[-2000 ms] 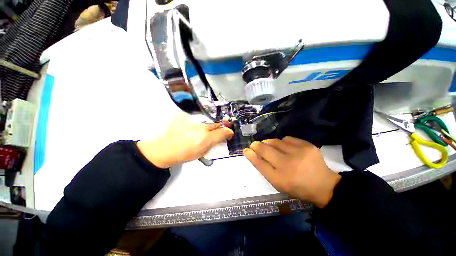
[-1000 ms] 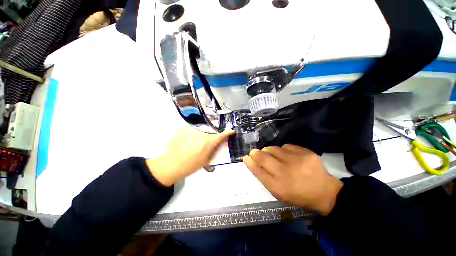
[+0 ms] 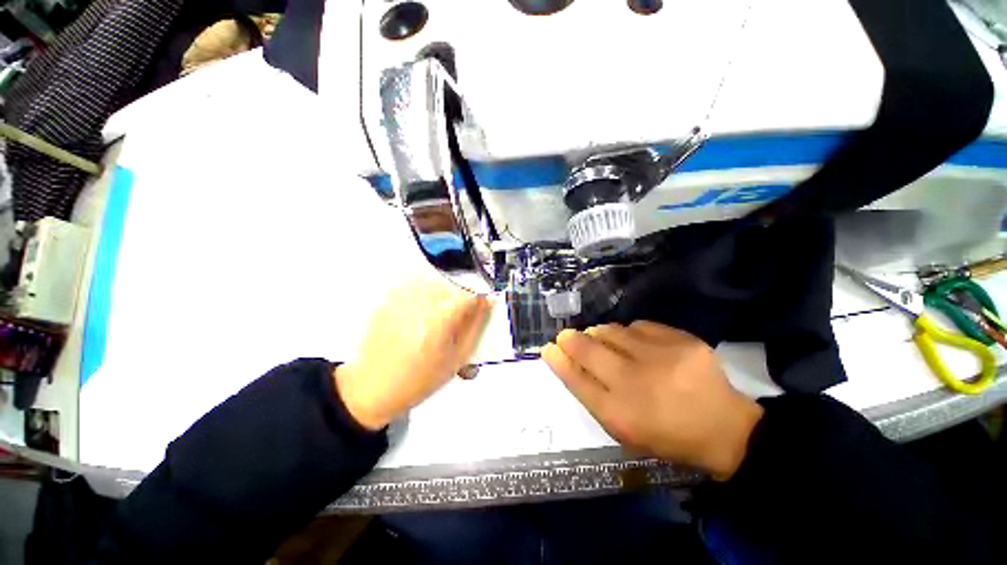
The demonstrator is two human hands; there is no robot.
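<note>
The dark garment cloth [image 3: 718, 289] lies on the white table under the machine arm, right of the needle area. Its plaid piece [image 3: 532, 322] lies flat in front of the presser foot area [image 3: 541, 265]. My right hand [image 3: 657, 392] holds the cloth down at the near edge of the plaid, fingertips together. My left hand [image 3: 414, 348] is left of the plaid with its fingers curled, a small gap from the cloth edge. A small brownish end shows below its fingers; what it is, I cannot tell. The needle tip is too small to make out.
The white machine head with a blue stripe [image 3: 762, 160] stands over the work, with a tension dial [image 3: 602, 226] and shiny take-up cover [image 3: 425, 166]. Scissors [image 3: 952, 355] lie at right beside slim tools. A black strip drapes over the arm. A ruler edge [image 3: 497, 480] runs in front.
My left hand has drawn back from the plaid's left edge and its fingers have curled. My right hand stays at the near edge. The view has shifted slightly.
</note>
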